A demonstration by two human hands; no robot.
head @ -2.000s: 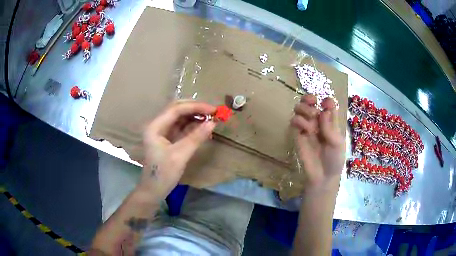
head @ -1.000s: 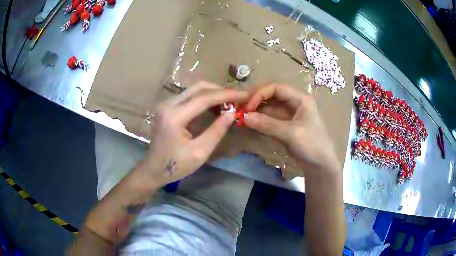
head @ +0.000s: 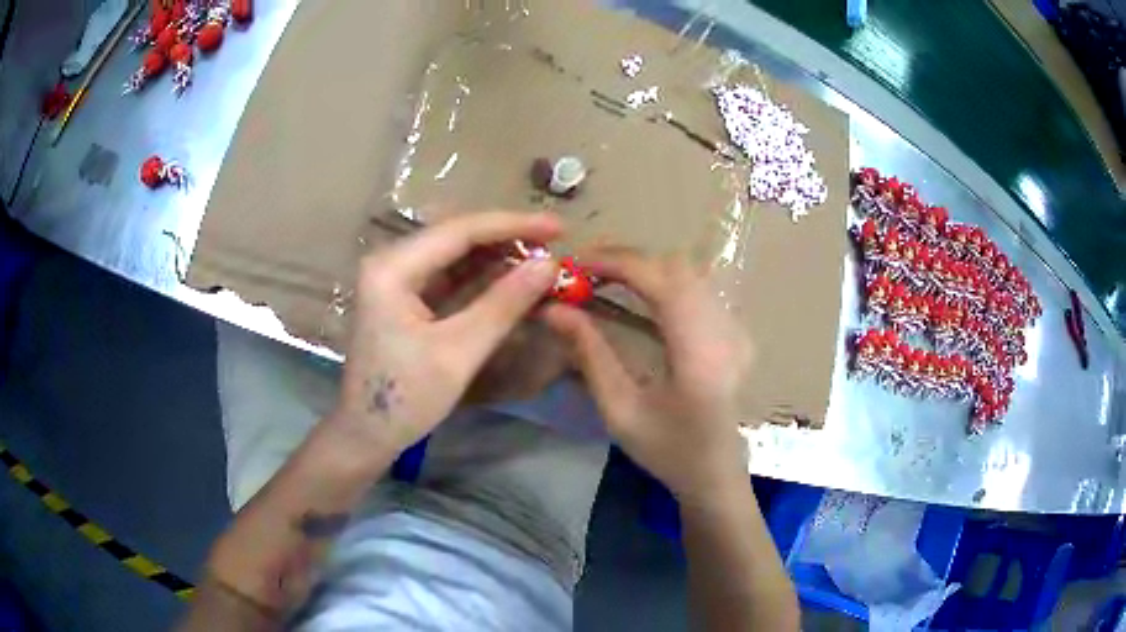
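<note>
A small toy figure (head: 573,283) with a red head and a red-and-white body is held over the near part of the cardboard. My left hand (head: 451,303) pinches its pale body between thumb and index finger. My right hand (head: 661,340) has its thumb and fingertips at the red head's right side; it is slightly blurred, and whether it holds a small part is hidden. A whitish round cup (head: 567,175) stands beyond my hands beside a dark stain. Small white parts (head: 772,148) lie heaped at the cardboard's far right.
The cardboard (head: 321,136) covers the middle of the metal bench. Red-headed figures (head: 185,37) lie at far left, with one single figure (head: 161,172) nearer. Rows of figures (head: 945,290) stand at right, with a red-handled tool (head: 1077,330) beyond. A green conveyor (head: 914,74) runs behind.
My right hand has come from the heap of white parts to the figure, and its fingers have shifted around the red head. My left hand has kept hold of the figure. The camera view has shifted.
</note>
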